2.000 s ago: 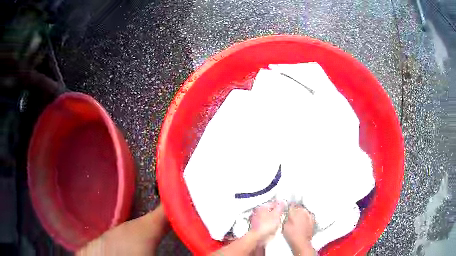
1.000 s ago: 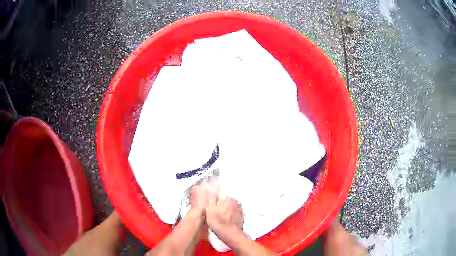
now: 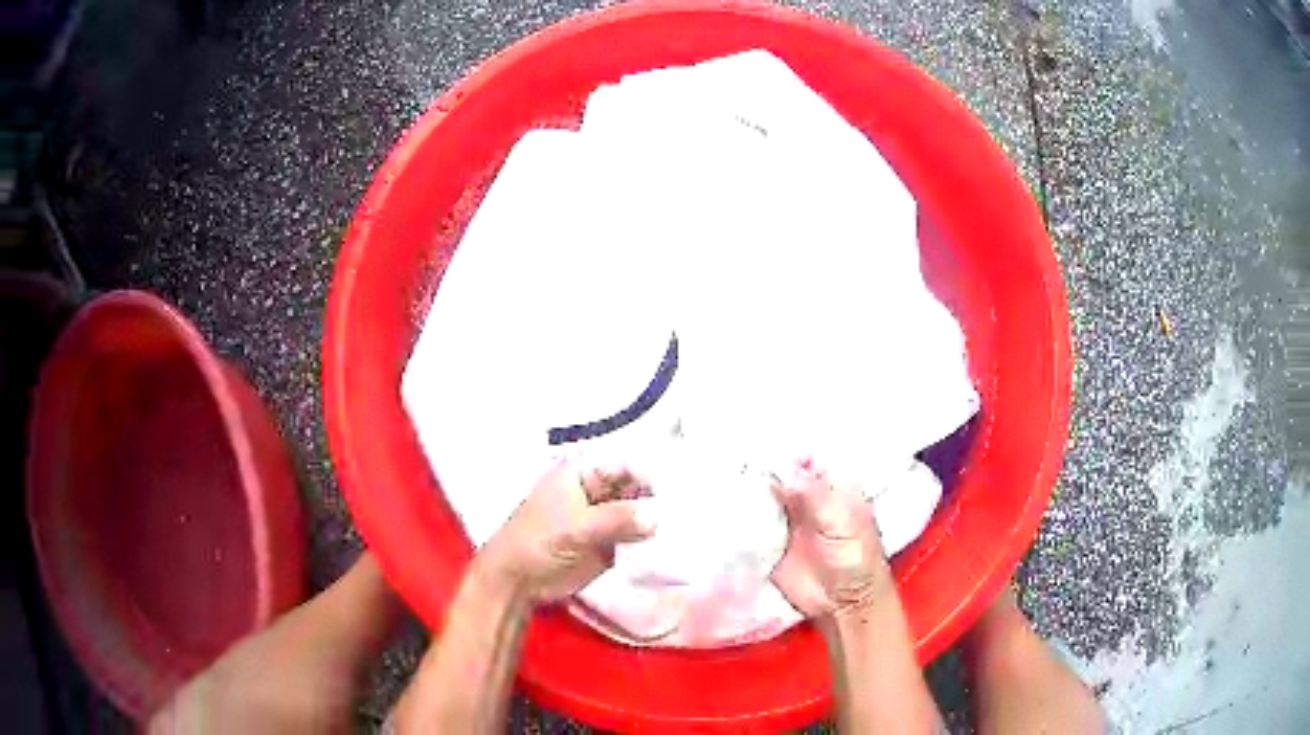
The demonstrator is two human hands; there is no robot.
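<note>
A bright, overexposed white garment (image 3: 718, 273) lies spread in a large red basin (image 3: 1037, 330). A curved dark trim (image 3: 625, 417) crosses it left of centre, and a bit of dark cloth (image 3: 950, 448) shows at its right edge. My left hand (image 3: 572, 534) is over the garment's near left part, with fingers curled and thumb apart. My right hand (image 3: 829, 543) is over the near right part, palm turned inward. Both look open, but the fingertips partly wash out against the white. Crumpled, pinkish-white cloth lies between them.
A smaller, duller red basin (image 3: 276, 488) stands on the left. My bare legs flank the large basin, the left at its lower left and the right at its lower right. Speckled wet ground surrounds them, with a pale patch (image 3: 1221, 603) at the lower right.
My hands were close together on bunched cloth; now they are spread apart on either side of it. The view has shifted, moving the basins in the picture.
</note>
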